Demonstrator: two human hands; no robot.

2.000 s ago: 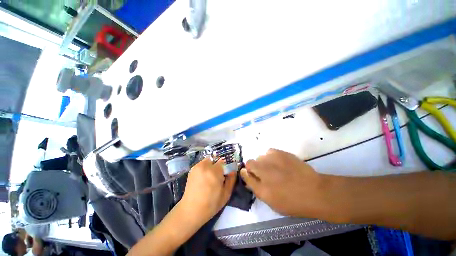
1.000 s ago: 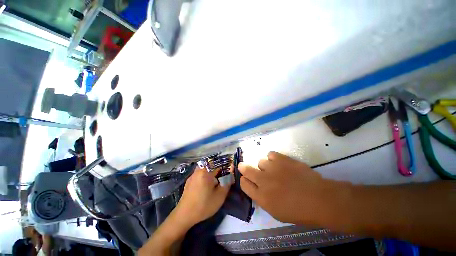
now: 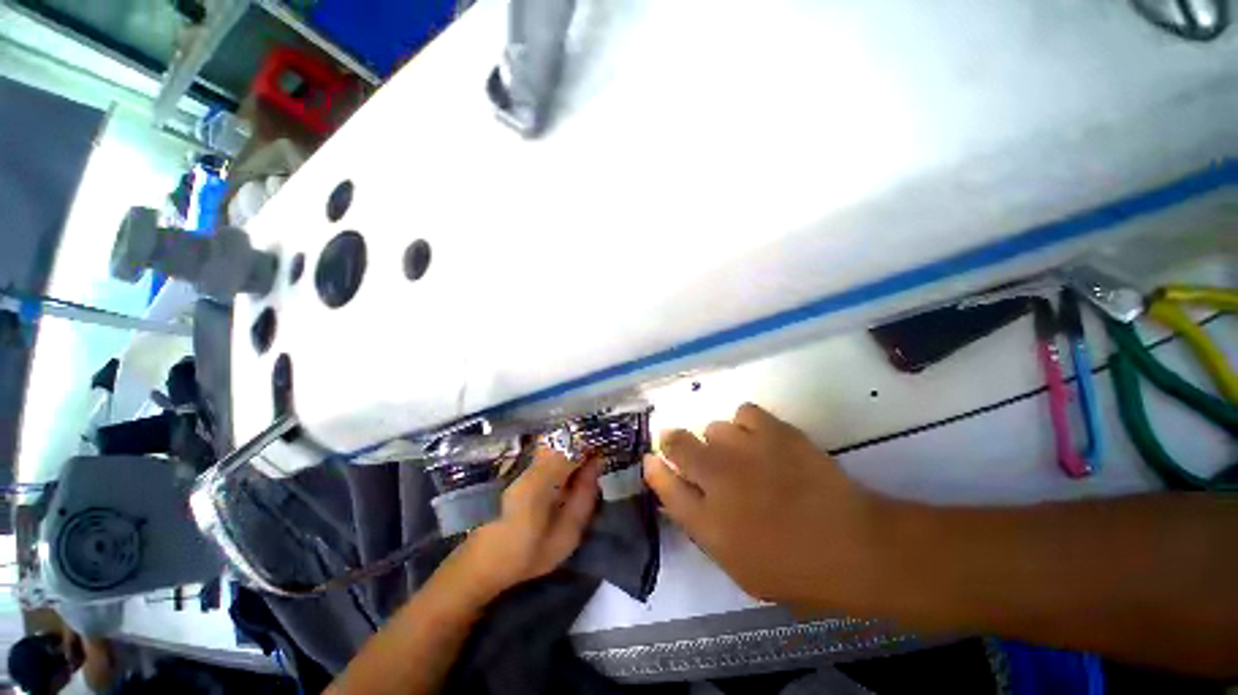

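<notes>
The dark grey garment (image 3: 333, 523) lies bunched to the left of and below the white sewing machine head (image 3: 760, 163). A small dark cloth piece (image 3: 622, 546) hangs over the white bed between my hands. My left hand (image 3: 543, 516) is at the presser foot and needle area (image 3: 577, 437), its fingertips together on the cloth edge there. My right hand (image 3: 740, 496) rests on the bed just right of the foot, fingers curled at the cloth's right edge. What lies under the fingertips is partly hidden.
A black phone-like rectangle (image 3: 937, 333), pink and blue thread snips (image 3: 1070, 394) and yellow and green-handled shears (image 3: 1154, 407) lie on the bed at right. A grey motor housing (image 3: 122, 536) stands at left. A person's head (image 3: 38, 663) shows at lower left. A blue crate (image 3: 1052, 668) is below.
The camera view has shifted. My left hand's fingers have moved slightly away from my right hand, and the dark cloth piece between them is spread wider. My right hand stays beside the foot.
</notes>
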